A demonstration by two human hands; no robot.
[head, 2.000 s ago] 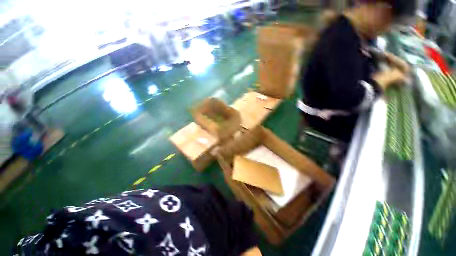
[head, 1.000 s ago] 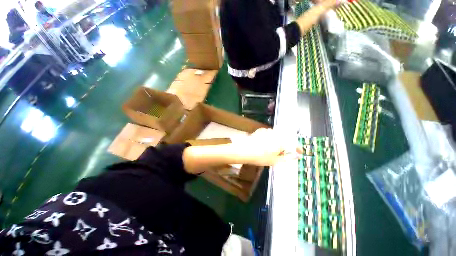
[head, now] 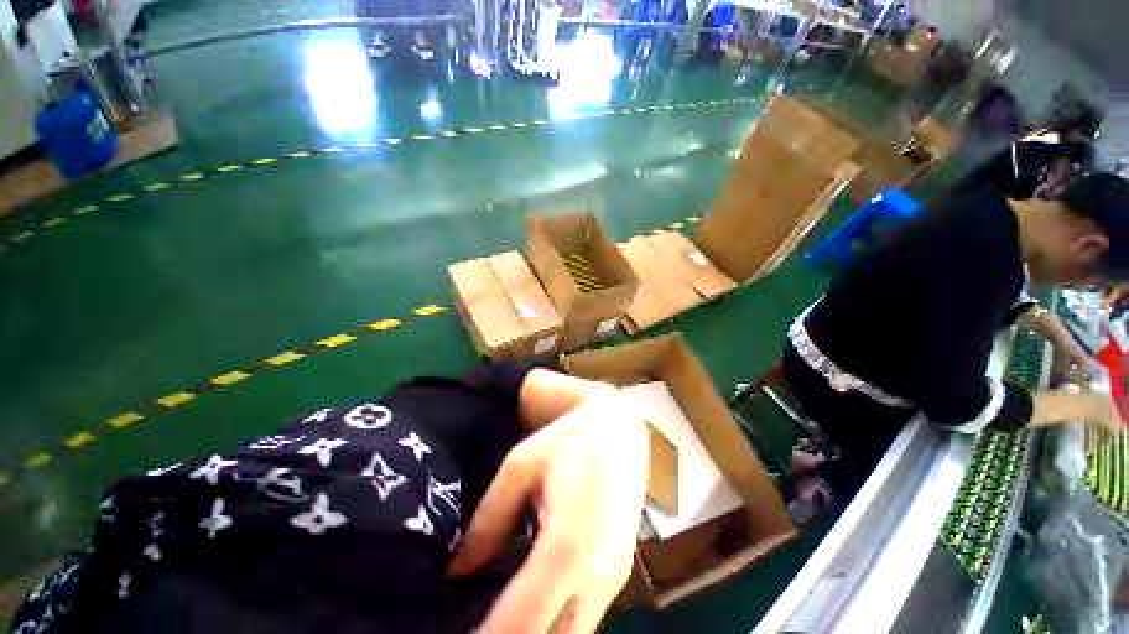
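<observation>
My left hand (head: 572, 489) is large, near the camera and overexposed at the bottom centre. It comes out of a dark short sleeve and bends downward. Its lower part is cut off by the bottom edge, so I cannot tell what its fingers do or hold. My right hand is not in view. Green circuit board panels (head: 987, 498) lie on the conveyor at the lower right, away from my left hand. The conveyor's pale rail (head: 867, 533) runs diagonally beside them.
A person in black (head: 922, 291) works over the conveyor at right, arms over the panels. An open cardboard box (head: 739, 464) with white and brown sheets stands behind my hand; more cardboard boxes (head: 504, 303) are on the green floor. A blue drum (head: 77, 130) stands far left.
The view has swung left, so the conveyor is now at the right edge. My left arm, stretched over the panels a second ago, is now bent with the hand off them.
</observation>
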